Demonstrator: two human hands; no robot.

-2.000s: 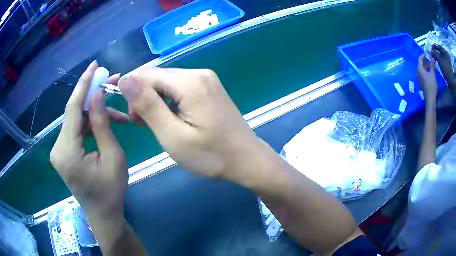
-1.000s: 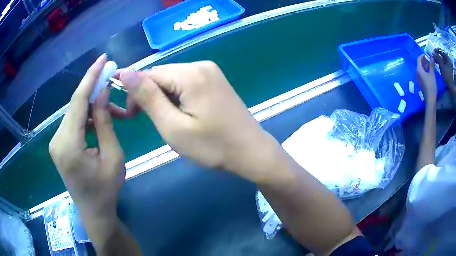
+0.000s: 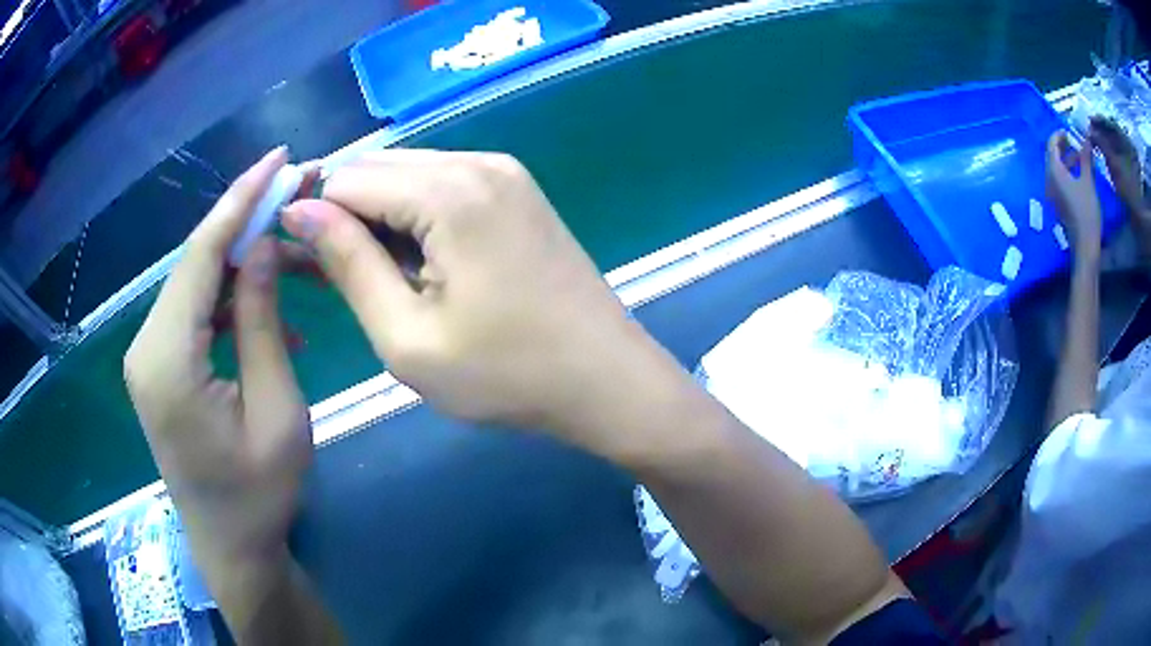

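A white oval housing (image 3: 269, 215) is held upright and a little tilted between the fingertips of my left hand (image 3: 227, 366), at the upper left. My right hand (image 3: 467, 278) comes across from the right. Its thumb and forefinger are pinched together right beside the housing. What they pinch is hidden behind the fingertips; no stem shows now.
Across the green conveyor belt (image 3: 707, 133) is a blue tray (image 3: 379, 82) with white parts. At right are a clear bag of white housings (image 3: 833, 391), a blue bin (image 3: 934, 158) with a few white pieces, and another person's arm (image 3: 1079, 290). A clear parts box (image 3: 141, 574) is lower left.
The thin stem that showed between my hands is no longer visible. My right fingertips have moved left, closer to the housing. The whole view has shifted slightly.
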